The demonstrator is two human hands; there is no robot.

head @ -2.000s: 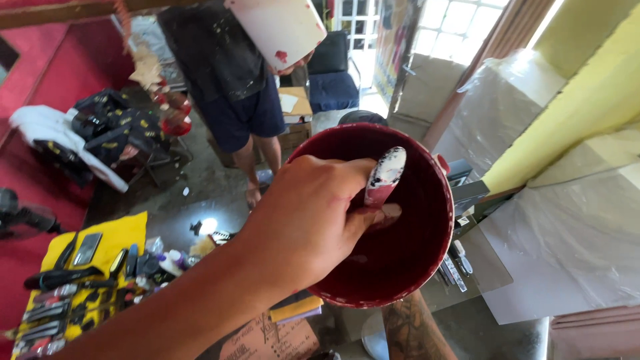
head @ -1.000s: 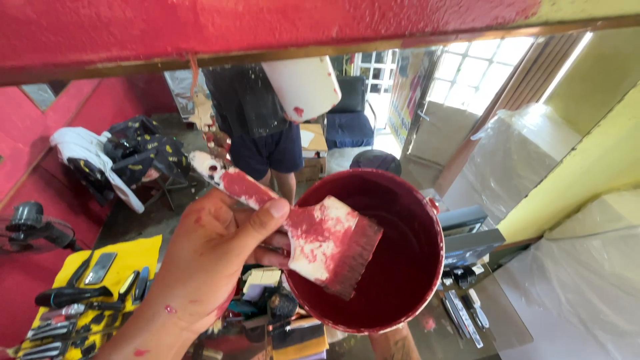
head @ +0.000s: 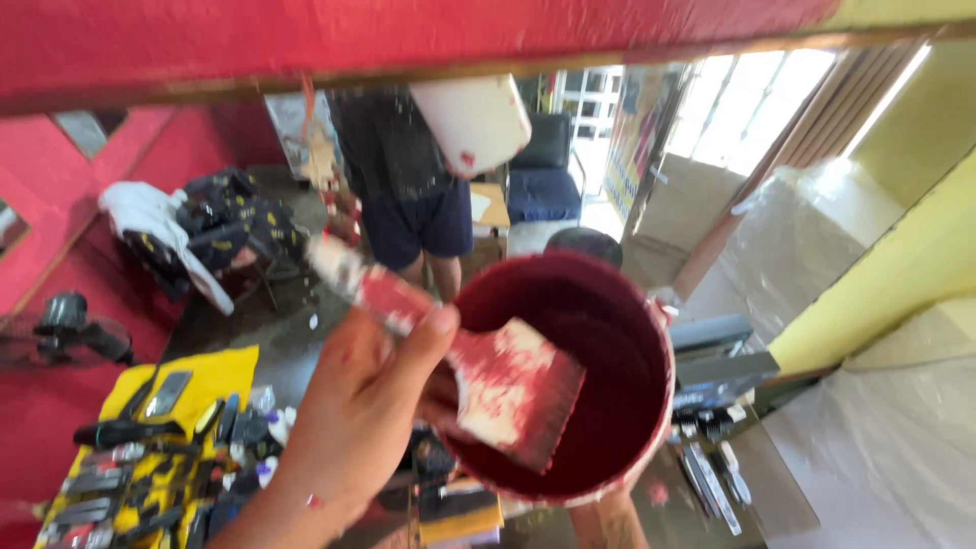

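Note:
My left hand (head: 377,389) is shut on the handle of a wide paintbrush (head: 507,381), thumb on top. The brush has pale and red paint smeared over it, and its red-wet bristles lie over the mouth of a round paint bucket (head: 659,427). Dark red paint coats the bucket's inside; its rim is smeared. Below the bucket shows the wrist and part of my right hand (head: 610,511), which supports it from underneath; the fingers are hidden behind the bucket.
A red-painted wall band (head: 457,34) with a wooden edge crosses the top, above what appears to be a mirror. A yellow cloth (head: 236,370) with clippers and tools lies lower left. Combs (head: 709,488) lie lower right, near plastic sheeting (head: 862,442). A fan (head: 80,328) stands left.
The brush was upright inside the bucket two seconds ago; its head has since come up and tilted across the bucket's mouth. The view has shifted, bringing the red wall band in.

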